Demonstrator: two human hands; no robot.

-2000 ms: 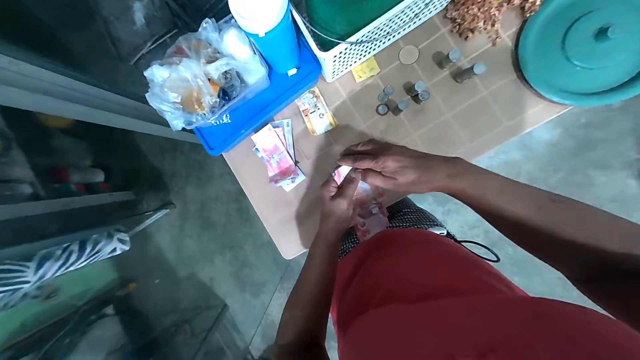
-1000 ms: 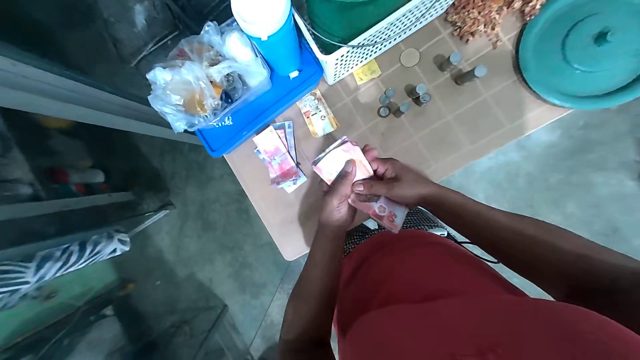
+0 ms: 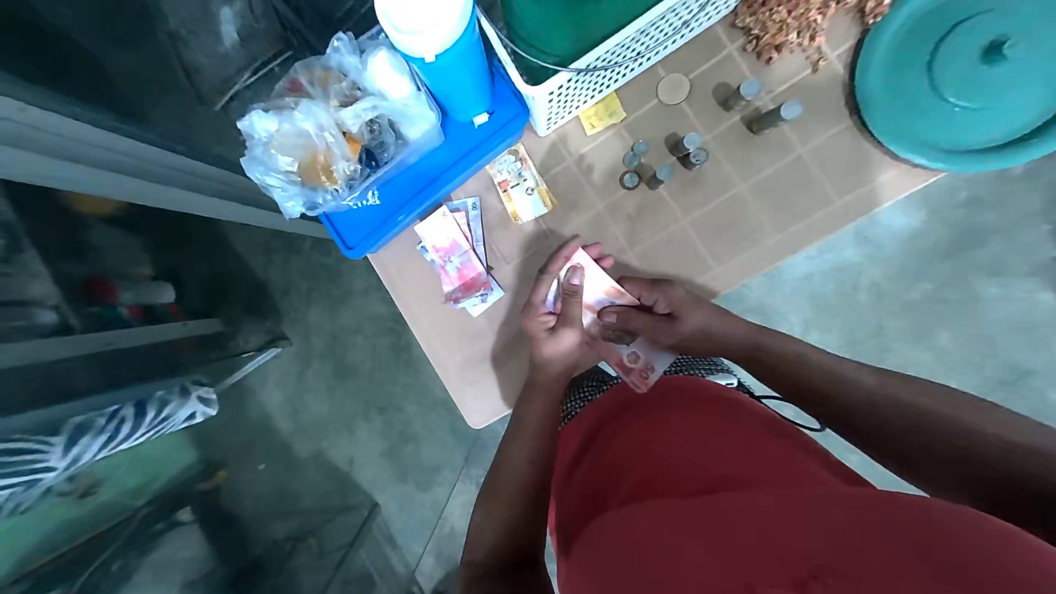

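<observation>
My left hand (image 3: 561, 318) grips a bundle of banknotes (image 3: 596, 285), its thumb lying across the top note. At the lower right edge of the bundle, my right hand (image 3: 652, 318) pinches notes between thumb and fingers. A reddish banknote (image 3: 639, 363) sticks out below both hands, over my lap. On the table to the left lies a loose pile of pink and bluish banknotes (image 3: 455, 256). Nearer the blue lid is a small stack of yellow-orange banknotes (image 3: 520, 183). Stacked coins (image 3: 685, 144) stand on the table beyond my hands, with further coin stacks (image 3: 774, 117) to their right.
A blue lid or tray (image 3: 429, 177) holds a blue jug (image 3: 454, 66) and a container with plastic bags (image 3: 330, 132). Behind are a white perforated basket (image 3: 610, 74), a yellow paper (image 3: 602, 114), a dried brown heap (image 3: 780, 29) and a round green lid (image 3: 957, 82). The tabletop edge (image 3: 421, 346) is at left.
Two seconds ago my hands were closer together over the notes; the bundle now shows spread between them. The piles on the table have not moved.
</observation>
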